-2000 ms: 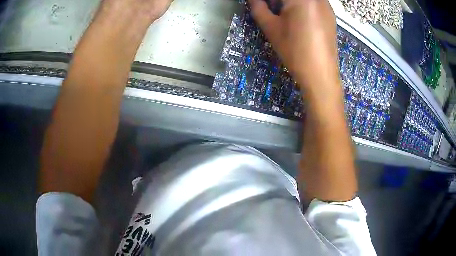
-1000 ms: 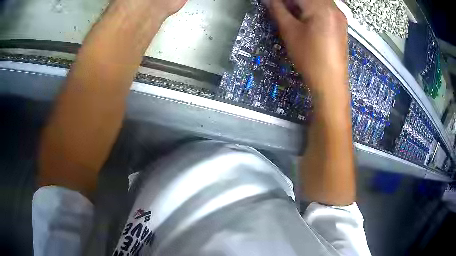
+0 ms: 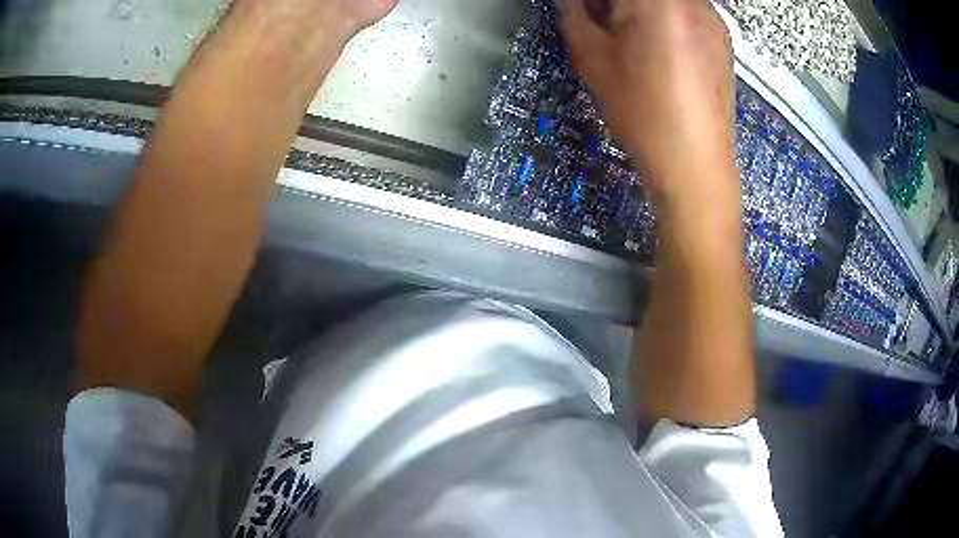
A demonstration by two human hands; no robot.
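Observation:
A PCB panel (image 3: 557,158), densely dotted with metallic and blue parts, lies between the rails. My right hand (image 3: 641,53) is over its upper part at the top edge of the picture, with curled fingers; the fingertips are cut off or hidden, and I cannot tell what they hold. My left hand (image 3: 337,13) is mostly cut off by the top edge, left of the panel; only its wrist side shows. My right forearm covers part of the panels.
The near conveyor rail (image 3: 421,210) runs across, with the chain (image 3: 363,173) inside it. Pale line bed (image 3: 400,74) shows at left. More panels (image 3: 783,210) lie at right. Beyond the far rail (image 3: 804,100) are a white-cream component heap (image 3: 804,37) and green components (image 3: 913,179).
The panel and rails have shifted a little to the right and down in view since two seconds ago. My right hand has moved slightly right, and its fingers look more curled.

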